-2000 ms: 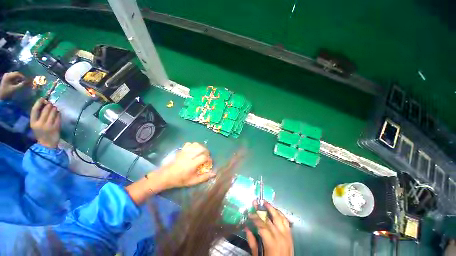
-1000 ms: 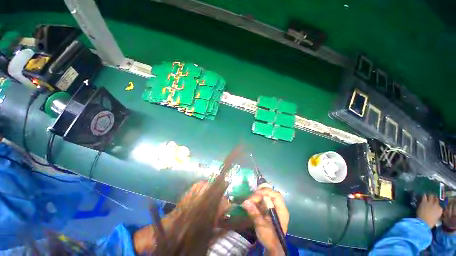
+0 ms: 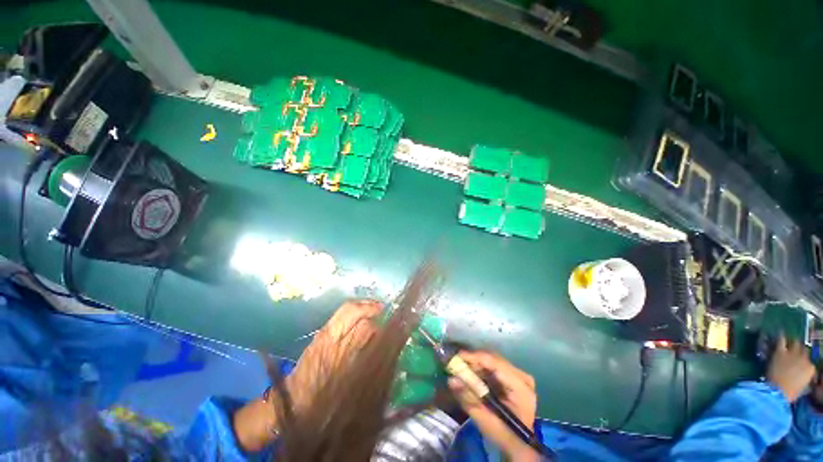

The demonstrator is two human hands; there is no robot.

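My right hand point(image 3: 501, 392) grips the soldering iron point(image 3: 471, 374) by its pale grip, with the metal tip pointing up-left over the green PCB panel point(image 3: 418, 363) in front of my body. My left hand point(image 3: 338, 347) is at the panel's left edge, its fingers curled and partly hidden by hanging hair; whether it holds a piece cannot be seen. The hair also covers much of the panel. A heap of flex circuits point(image 3: 302, 273) glares white and yellow on the mat above my left hand.
Green boards with orange strips point(image 3: 316, 135) overlap at far left; a bare panel stack point(image 3: 505, 191) lies far centre. A white cup point(image 3: 606, 289) and black box point(image 3: 657, 293) stand right, a black fan point(image 3: 144, 212) left. Grey trays point(image 3: 722, 198) and a neighbour's hand point(image 3: 791, 368) are at right.
Since the earliest frame, my left hand has left the flex heap and come down to the panel. My right hand stays on the iron, its tip now over the panel. The view has shifted right.
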